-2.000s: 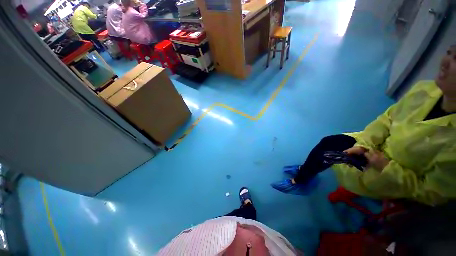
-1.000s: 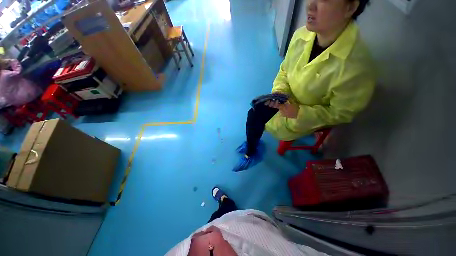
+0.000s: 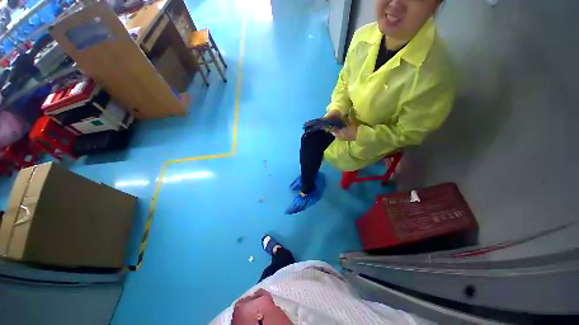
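Observation:
Neither of my hands is in the picture. Nearest in front of me, a person in a yellow-green smock [image 3: 397,95] sits on a red plastic stool [image 3: 371,176] with blue shoe covers [image 3: 305,200] on the feet. The person's hands hold a small dark object [image 3: 322,125] over the lap; what it is cannot be told for sure. A dark red box [image 3: 422,218] with a white scrap on top stands beside the stool, near the wall. My striped smock [image 3: 317,295] and one dark shoe [image 3: 270,244] show at the bottom.
A large carton [image 3: 76,219] stands at the left by the grey partition [image 3: 57,292]. Beyond are a wooden desk [image 3: 120,63], a wooden stool [image 3: 200,41], red-topped cases [image 3: 89,111] and red stools [image 3: 54,134]. Yellow tape [image 3: 236,114] marks the blue floor. A door [image 3: 339,28] is behind the person.
My view has swung right, so the seated person, the carton and the desk sit further left in the picture. The red box now shows whole. The person's face has turned more towards me.

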